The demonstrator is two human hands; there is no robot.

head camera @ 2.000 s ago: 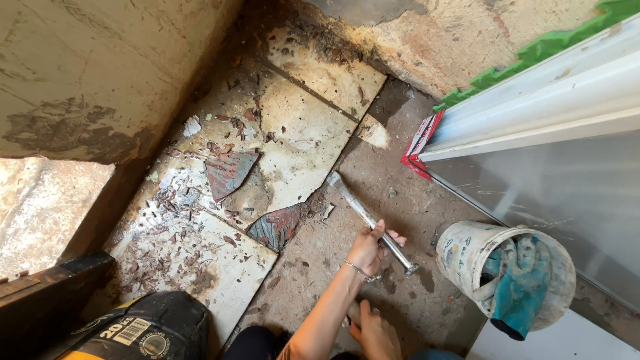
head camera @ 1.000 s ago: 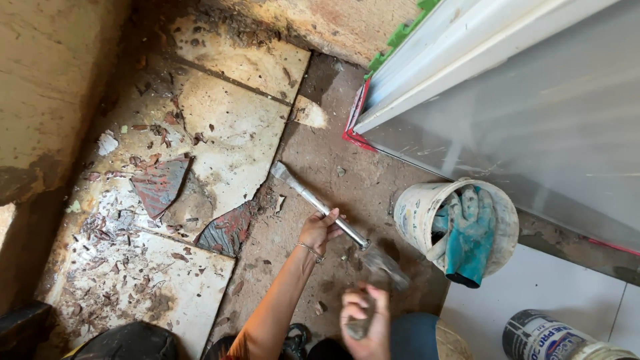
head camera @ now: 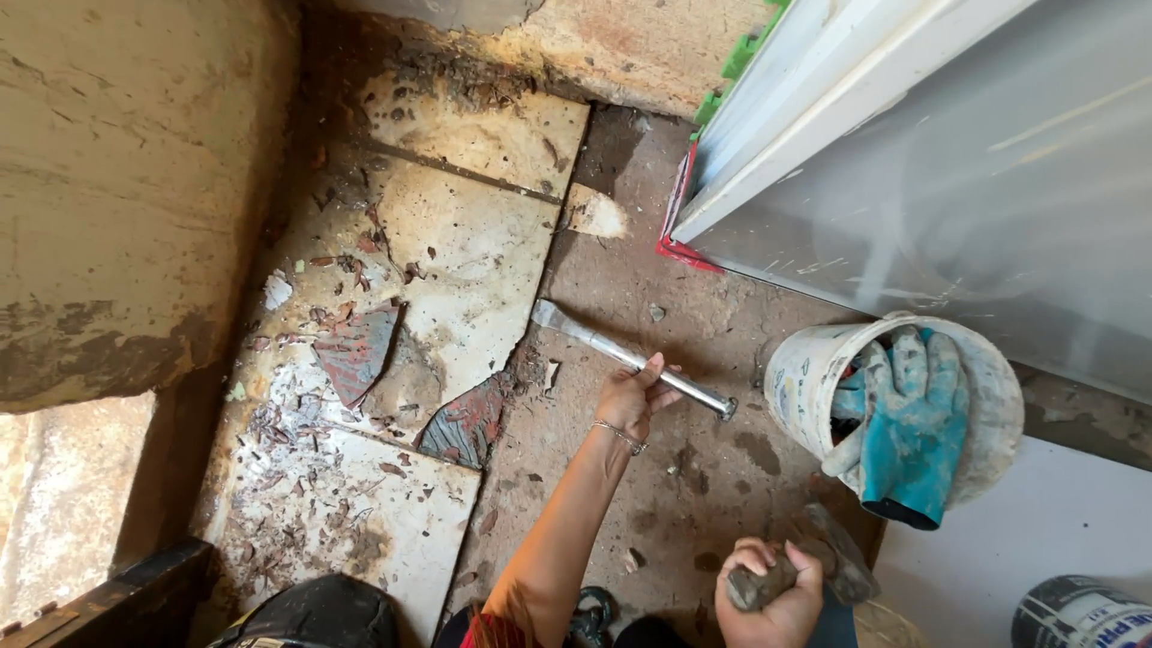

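Note:
My left hand [head camera: 633, 396] is closed around the shaft of a steel cold chisel [head camera: 589, 339]. The chisel's flat tip touches or lies close to the broken edge of a white floor tile [head camera: 468, 261], and its struck end points right, towards a bucket. In my right hand [head camera: 774, 589], low in the view, is a short-handled hammer [head camera: 841, 553]; the butt of its handle faces the camera and its head is beyond the fingers. Broken tile pieces [head camera: 358, 354] lie face down on the tiles left of the chisel.
A dirty white bucket [head camera: 810, 387] holds teal work gloves [head camera: 913, 423]. Behind it stands a grey panel with a white frame [head camera: 864, 117]. A wall [head camera: 126, 180] rises at the left. A black bag [head camera: 315, 616] and a labelled tub [head camera: 1080, 616] are at the bottom.
My right hand was low beside my left forearm, then swung the hammer near the chisel's struck end. Now the hammer is lower and farther right. My left hand has kept hold of the chisel.

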